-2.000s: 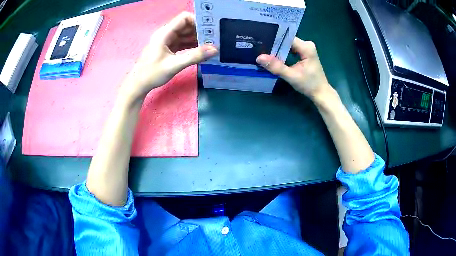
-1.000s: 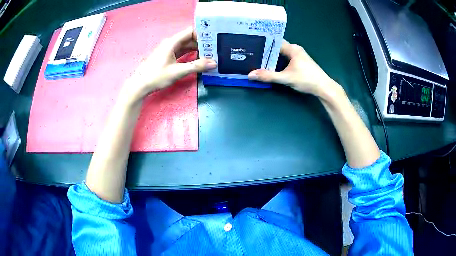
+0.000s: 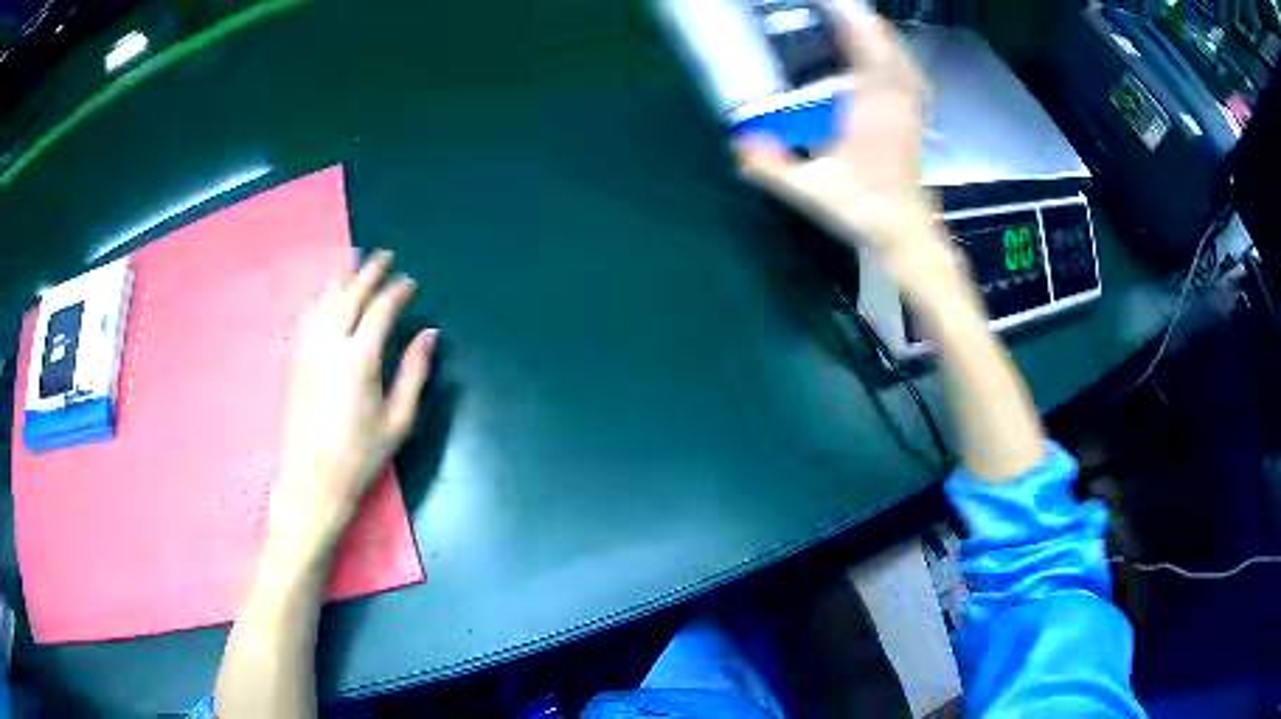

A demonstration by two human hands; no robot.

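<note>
My right hand (image 3: 857, 148) holds a retail box (image 3: 752, 63) at the top, cut off by the picture's upper edge and blurred. The box is white with a dark picture and a blue lower edge. It is beside and partly over the left side of the digital bench scale (image 3: 983, 120), whose panel shows green digits. Whether it touches the pan I cannot tell. My left hand (image 3: 351, 372) is empty, fingers apart, over the right part of the pink-red work mat (image 3: 183, 534). Another retail box (image 3: 80, 351) lies at the mat's left edge.
The dark green tabletop (image 3: 590, 351) has a curved front edge. A black scale cable (image 3: 899, 379) runs from the scale to that edge. Below the table at right is a pale carton (image 3: 906, 618). Dark equipment and cables stand beyond the scale at right.
My left hand has let go of the held box and moved down over the mat. My right hand has carried the box right towards the scale. The view has turned right.
</note>
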